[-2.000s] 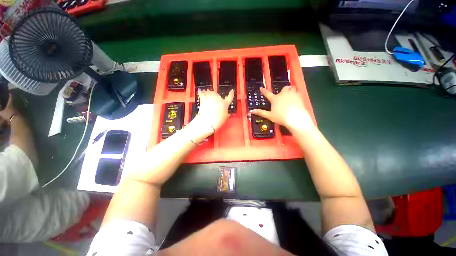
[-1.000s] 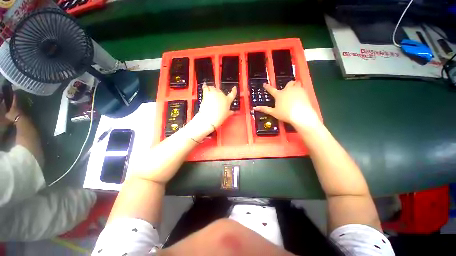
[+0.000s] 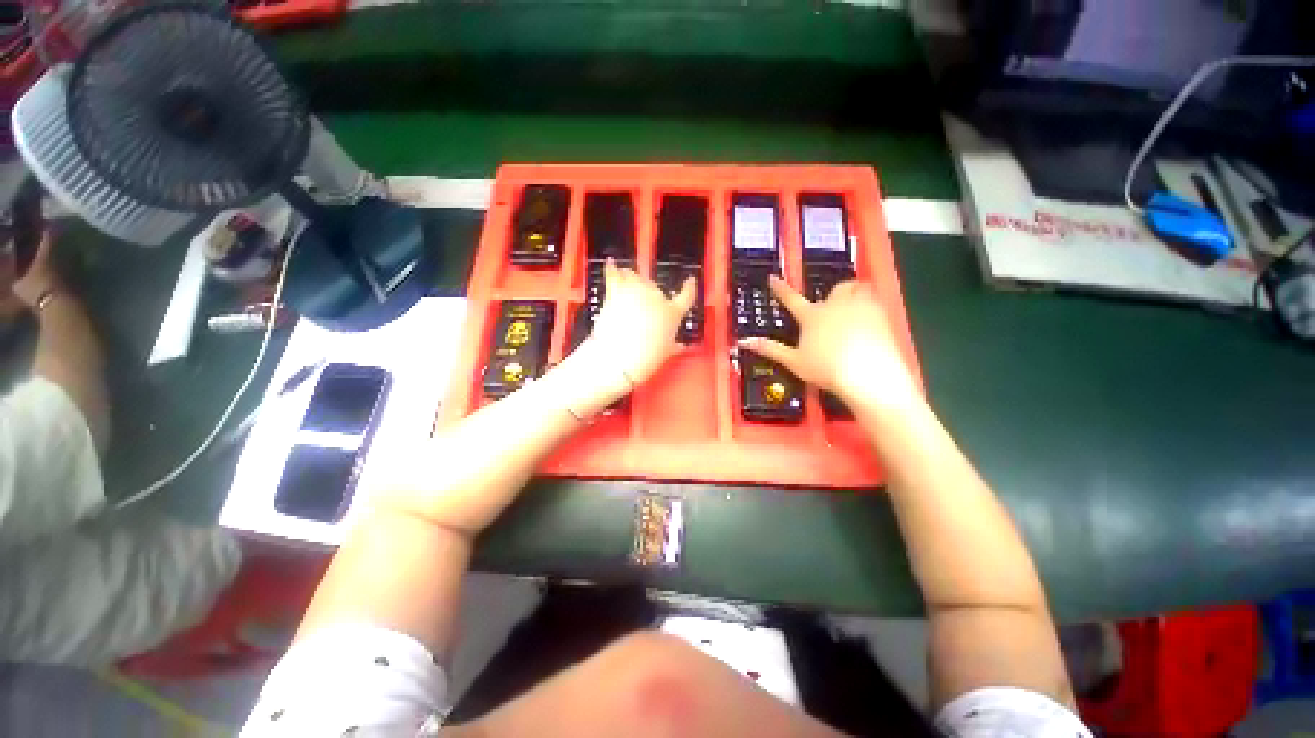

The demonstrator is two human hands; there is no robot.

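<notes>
The orange-red phone tray point(image 3: 678, 459) holds open and closed flip phones. My left hand point(image 3: 632, 320) has spread fingers touching the keypads of two open phones, whose main displays point(image 3: 610, 227) are dark. My right hand point(image 3: 837, 335) has thumb and fingers apart over two open phones at the right. The main displays of these, one point(image 3: 754, 231) and the rightmost point(image 3: 824, 231), glow white. Closed flip phones with gold marks lie in the left column point(image 3: 516, 349) and below the right thumb point(image 3: 773, 387). My hands partly cover the keypads.
A brown-and-white piece point(image 3: 659, 531) lies near the tray's front edge. At left are a desk fan point(image 3: 188, 108), a white sheet point(image 3: 404, 389) with a slab smartphone point(image 3: 333, 441), a white cable and another person's arm. A printed white box point(image 3: 1046, 231) with a blue connector point(image 3: 1188, 227) is at right.
The two right-hand open phones' main displays have lit up; they were dark before. Both hands stay at the same phones. The view has shifted slightly.
</notes>
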